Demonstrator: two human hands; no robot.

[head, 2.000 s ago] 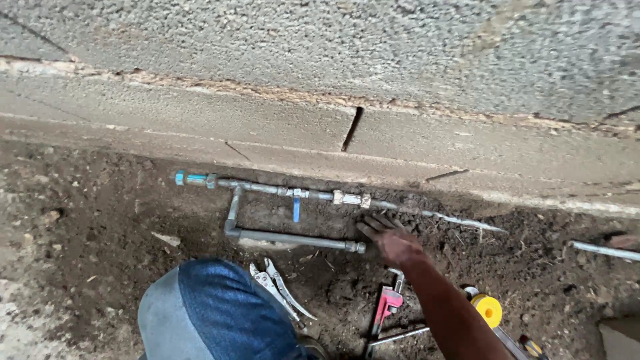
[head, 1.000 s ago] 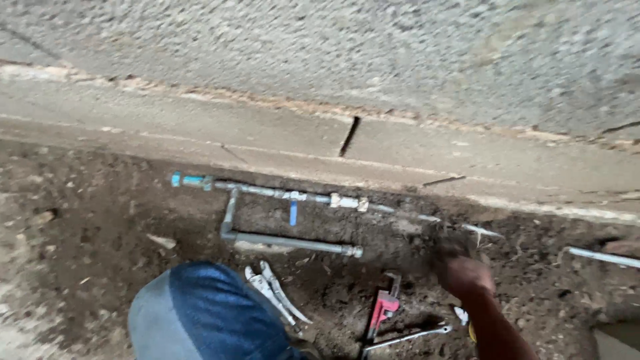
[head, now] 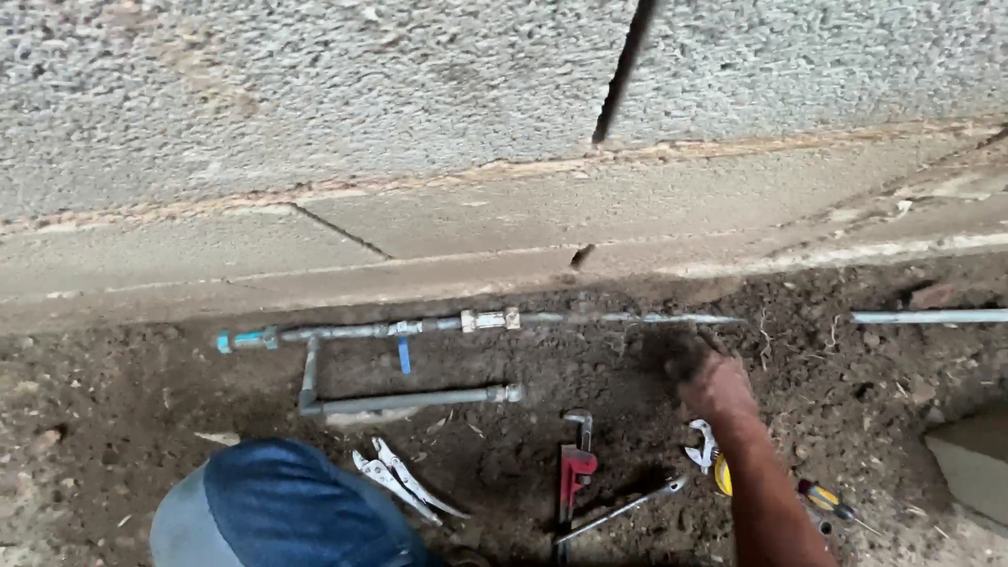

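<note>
My right hand (head: 713, 374) reaches down into the dark soil just below a partly buried grey pipe (head: 685, 318); its fingertips blur into the dirt, so whether it grips anything cannot be made out. To its left the pipe run carries a white-grey coupling (head: 490, 319), a valve with a blue lever (head: 404, 354) and a teal end fitting (head: 246, 340). A lower pipe branch (head: 417, 400) ends in a fitting. Below the hand lie an adjustable wrench (head: 701, 445) and a yellow round object (head: 723, 474), partly behind the forearm. My left hand is out of view.
A concrete block wall (head: 441, 228) runs behind the pipes. Locking pliers (head: 405, 480), a red pipe wrench (head: 577, 472), a chrome wrench (head: 622, 510) and a screwdriver (head: 827, 498) lie on the soil. Another pipe (head: 929, 316) and a block (head: 972, 465) are at right. A denim-covered knee (head: 291, 504) is at bottom left.
My right hand has moved right along the pipe, from beside the coupling to near the pipe's far exposed stretch. More of the pipe shows above the soil. The view has shifted.
</note>
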